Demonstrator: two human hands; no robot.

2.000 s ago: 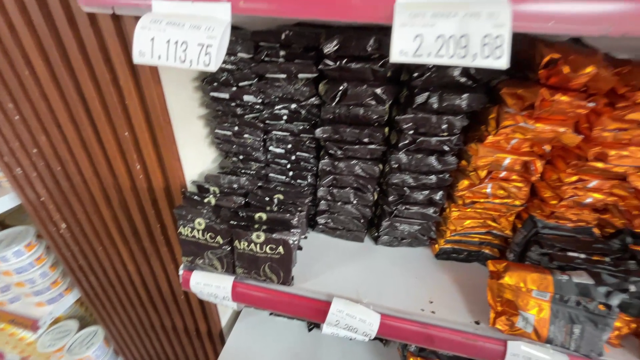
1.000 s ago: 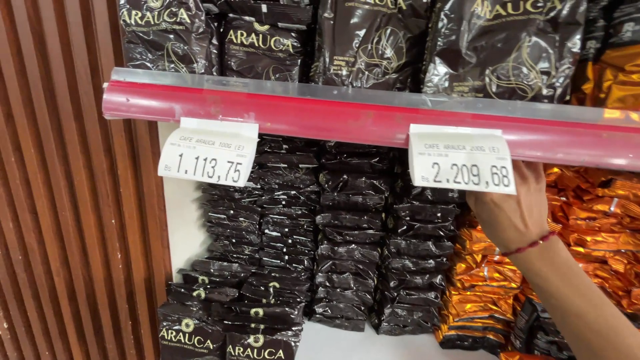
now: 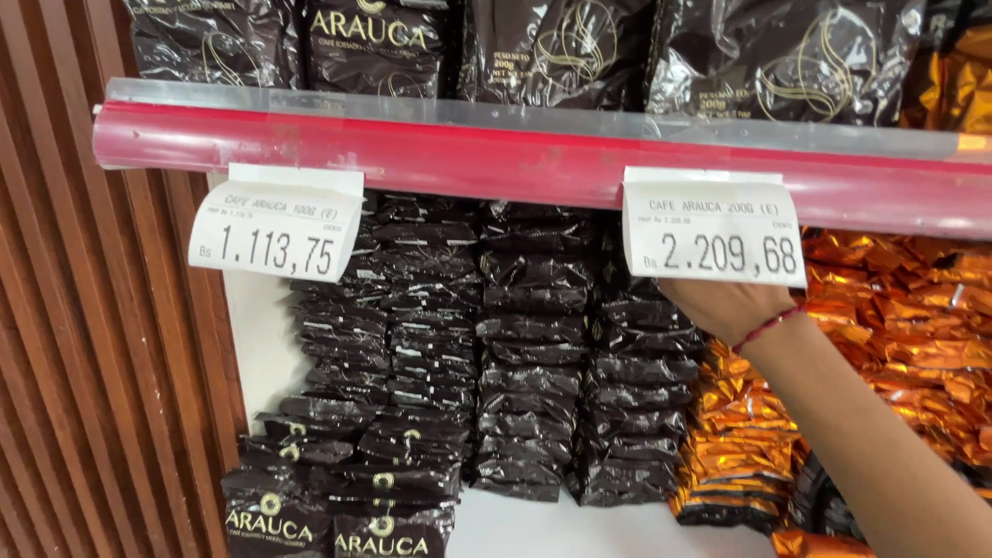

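Observation:
My right hand (image 3: 717,304) reaches in from the right under the upper shelf, a dark red cord bracelet round its wrist. Its fingers are hidden behind the right-hand paper price tag (image 3: 714,231), so whether they hold anything does not show. They are near the top of a tall stack of dark brown coffee bags (image 3: 639,403). More stacks of dark coffee bags (image 3: 531,387) stand to the left, and orange foil bags (image 3: 736,442) lie to the right, behind and below my forearm. My left hand is out of view.
The upper shelf's red edge strip (image 3: 496,159) crosses above the stacks, with large coffee bags (image 3: 558,50) upright over it. Another price tag (image 3: 275,225) hangs at left. Beside the shelf is a slatted brown panel (image 3: 101,310). The white lower shelf (image 3: 573,531) shows below the stacks.
No hand shows in the oldest frame; my right hand is in by the second, and has since moved left behind the right price tag. The view has shifted up since the oldest frame.

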